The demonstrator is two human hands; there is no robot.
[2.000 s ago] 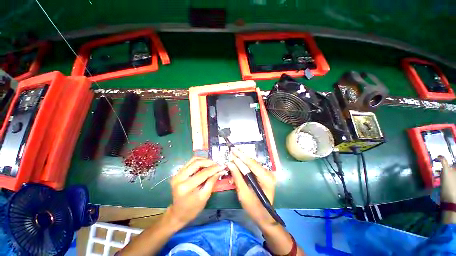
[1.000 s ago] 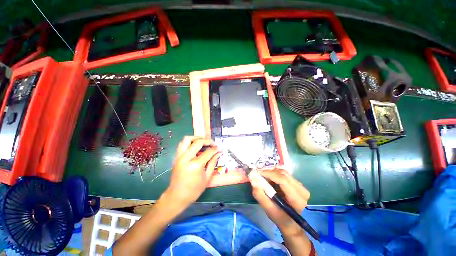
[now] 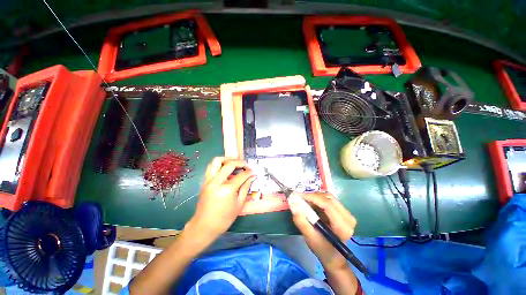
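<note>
An open tablet (image 3: 282, 127) lies in an orange-red foam tray (image 3: 232, 118) in front of me. My right hand (image 3: 326, 222) holds the soldering iron (image 3: 335, 241) by its pale collar, its thin tip over the pale board area at the tablet's near end. My left hand (image 3: 222, 190) is at the board's left side, fingertips pinched together over the tray's near left corner; what they pinch is too small to tell. The solder wire (image 3: 75, 41) hangs from the upper left; its end shows left of my left hand. A heap of red-wired components (image 3: 165, 171) lies to the left.
Three black strips (image 3: 187, 121) lie behind the heap. Stacked foam trays (image 3: 63, 138) and a blue fan (image 3: 49, 245) are at left. Right of the tablet are a fume fan (image 3: 348, 111), a whitish cup (image 3: 372, 154) and a yellowish box (image 3: 443, 137). More trayed tablets (image 3: 360, 45) stand behind. A blue sleeve (image 3: 510, 248) is at right.
Since two seconds ago my right hand has moved right, away from my left, and the iron lies at a lower slant. In the last second both hands have barely moved; the view has shifted slightly.
</note>
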